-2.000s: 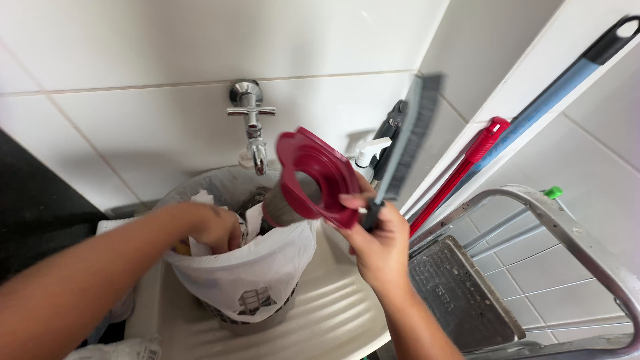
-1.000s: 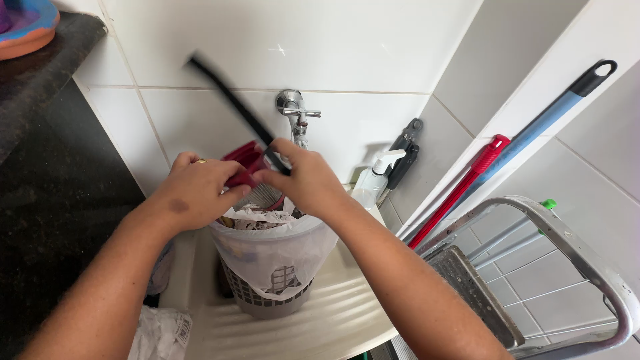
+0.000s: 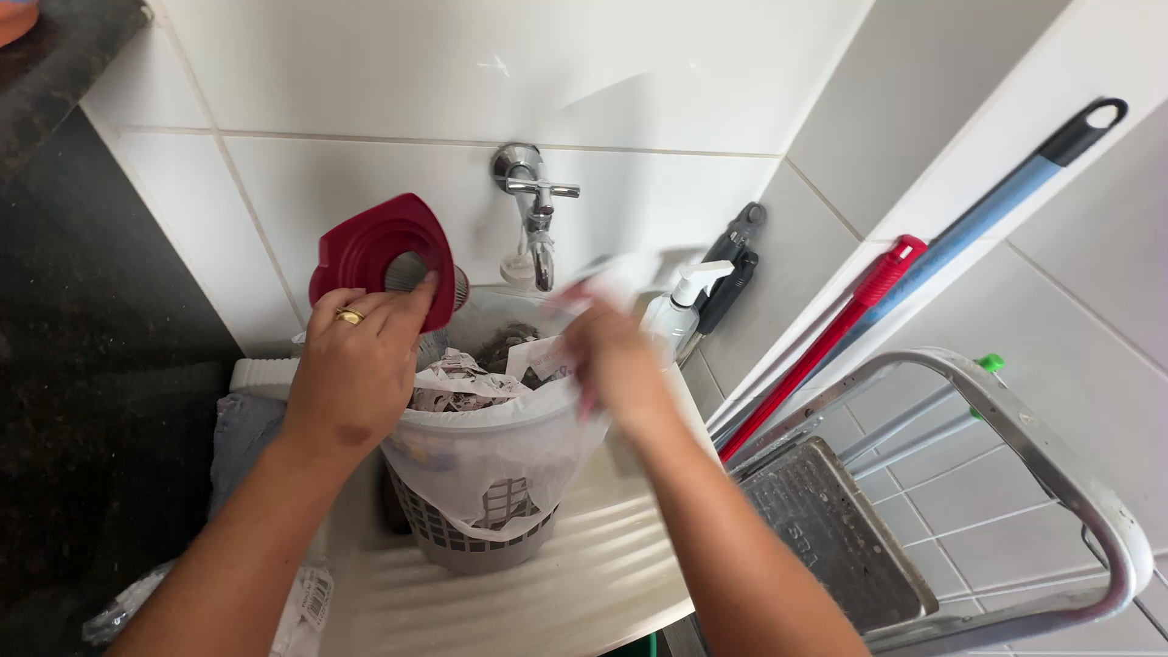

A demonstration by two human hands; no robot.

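My left hand (image 3: 360,351), with a ring on one finger, grips a dark red plastic filter holder (image 3: 351,242) with a pleated filter (image 3: 406,272) in it, above the left rim of a waste basket. My right hand (image 3: 611,351) is over the basket's right rim, strongly blurred; pale and reddish streaks lie around its fingers, and what it holds cannot be made out. The grey plastic basket (image 3: 484,552) has a white bag liner (image 3: 474,447) and holds crumpled paper (image 3: 461,383) and dark grey fluff (image 3: 511,345).
The basket stands on a ribbed sink drainboard (image 3: 620,538) under a chrome wall tap (image 3: 540,210). A spray bottle (image 3: 671,315) is at the right back. Red (image 3: 821,356) and blue (image 3: 967,219) poles lean beside a metal step ladder (image 3: 1022,420). Crumpled plastic (image 3: 301,607) lies lower left.
The hands, close together over the basket one second ago, are now apart: the left with the red holder to the left, the right to the right. The brush seen earlier is not clearly visible.
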